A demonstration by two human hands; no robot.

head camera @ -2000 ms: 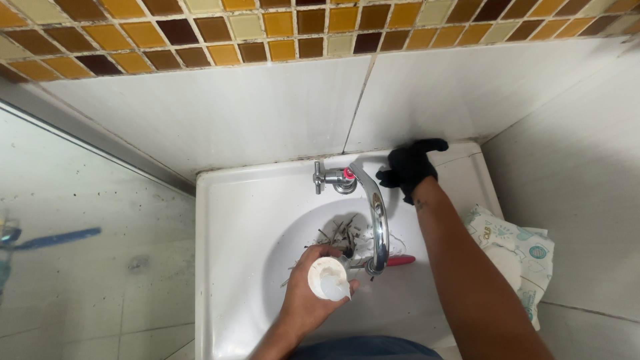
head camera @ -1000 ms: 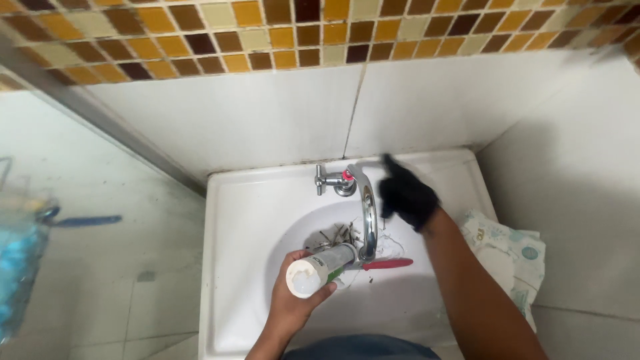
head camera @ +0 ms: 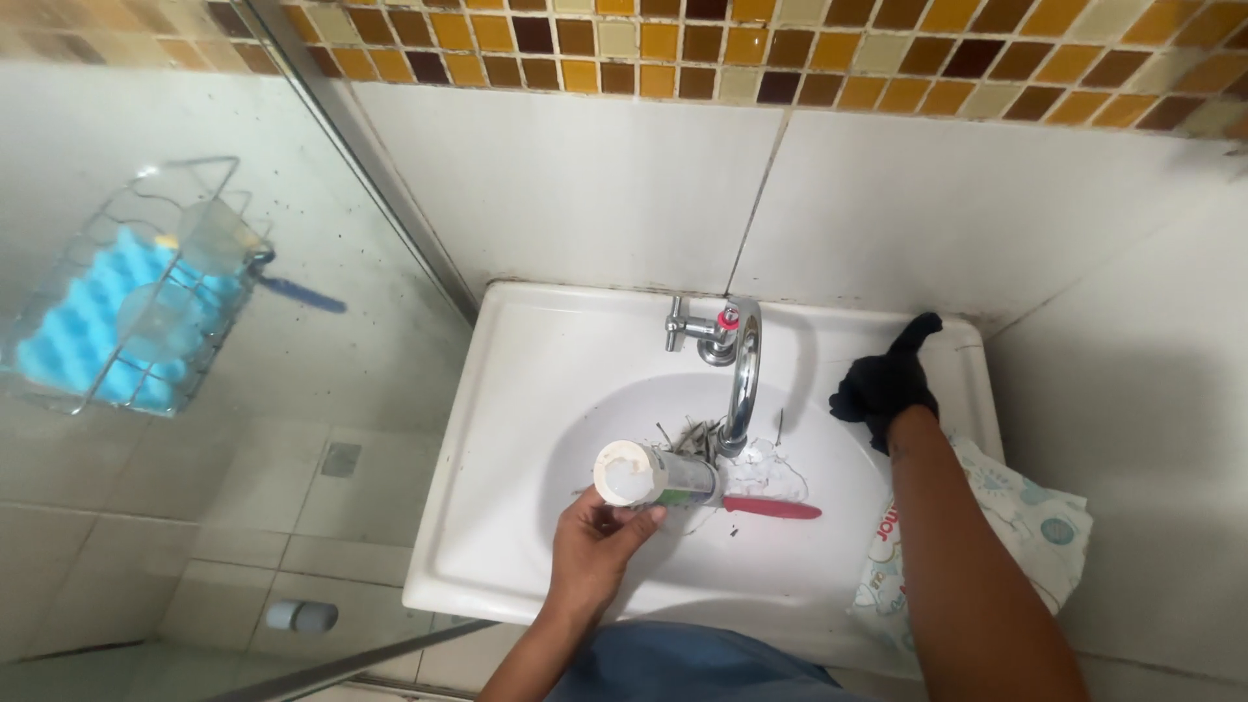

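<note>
My left hand (head camera: 600, 546) is bare and grips a white cylindrical container (head camera: 673, 478) with a green patch, its pale round end turned up toward me. My right hand (head camera: 882, 390) wears a black glove and is over the right back part of the white washbasin (head camera: 585, 322); one finger points away, and I see nothing held in it. Between the hands, a red-handled tool (head camera: 772, 507) lies in the bowl by a white crumpled or foamy patch (head camera: 765, 473) and dark thin debris (head camera: 697, 439). The container partly hides the debris.
A chrome faucet (head camera: 746, 380) arches over the bowl. White printed packaging (head camera: 1033, 517) lies by the basin's right side, under my right forearm. A glass panel (head camera: 390, 214) stands at the left; a wire rack (head camera: 229, 331) there holds a blue sponge (head camera: 117, 312). Tiled walls rise behind.
My right hand has moved away from the faucet toward the basin's back right corner. The container in my left hand is tilted more onto its side than two seconds ago. The view has shifted left.
</note>
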